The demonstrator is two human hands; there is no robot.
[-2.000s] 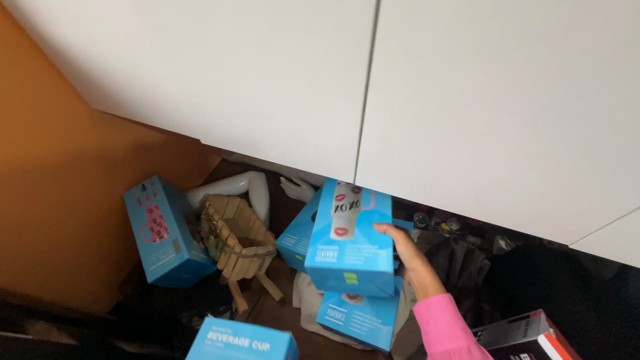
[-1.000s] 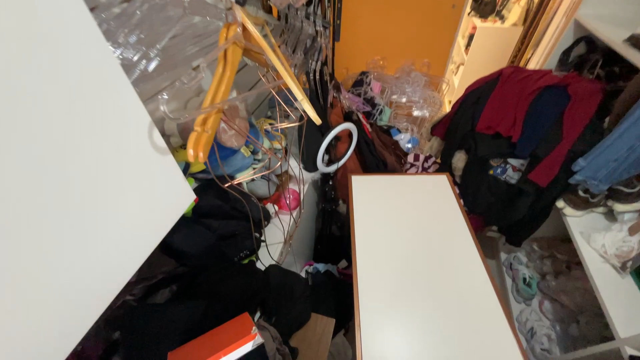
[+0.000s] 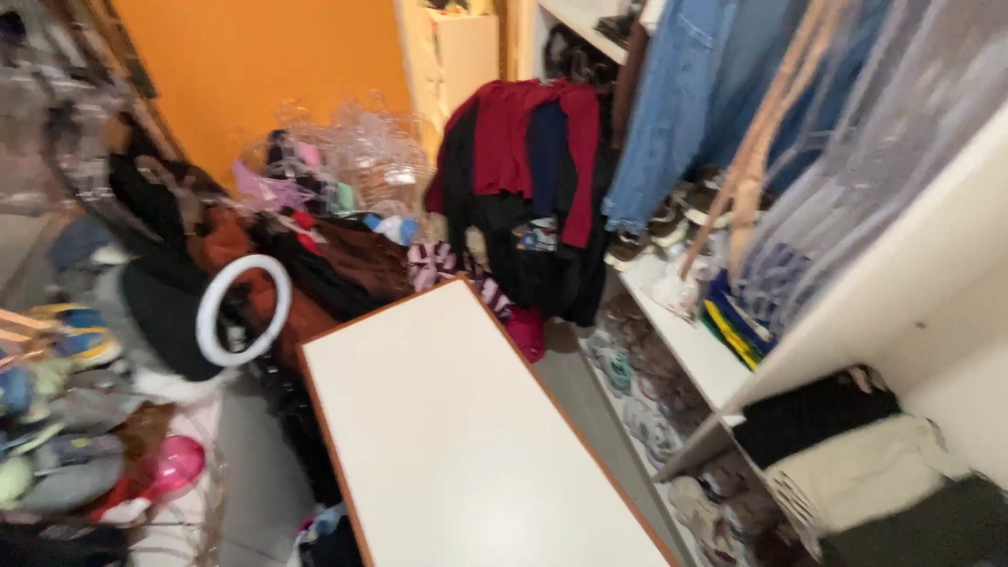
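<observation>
Neither my left hand nor my right hand shows in the head view. A white panel with a brown edge [image 3: 465,433], perhaps a tabletop, stretches from the middle down to the bottom. Left of it stands a white ring light [image 3: 244,310]. Dark red and black garments [image 3: 524,189] hang in a bunch behind the panel. What my hands hold or touch is hidden, as both are outside the picture.
White shelves [image 3: 693,354] holding shoes and folded clothes line the right side. Blue jeans [image 3: 669,110] and clear hangers [image 3: 835,173] hang above. Clear hangers [image 3: 378,157] pile up before an orange wall or door [image 3: 268,71]. A pink round object [image 3: 177,463] lies lower left.
The view has swung away from the blue boxes and the white cabinet fronts to the room with shelves. My right hand, on a blue box two seconds ago, has left the picture.
</observation>
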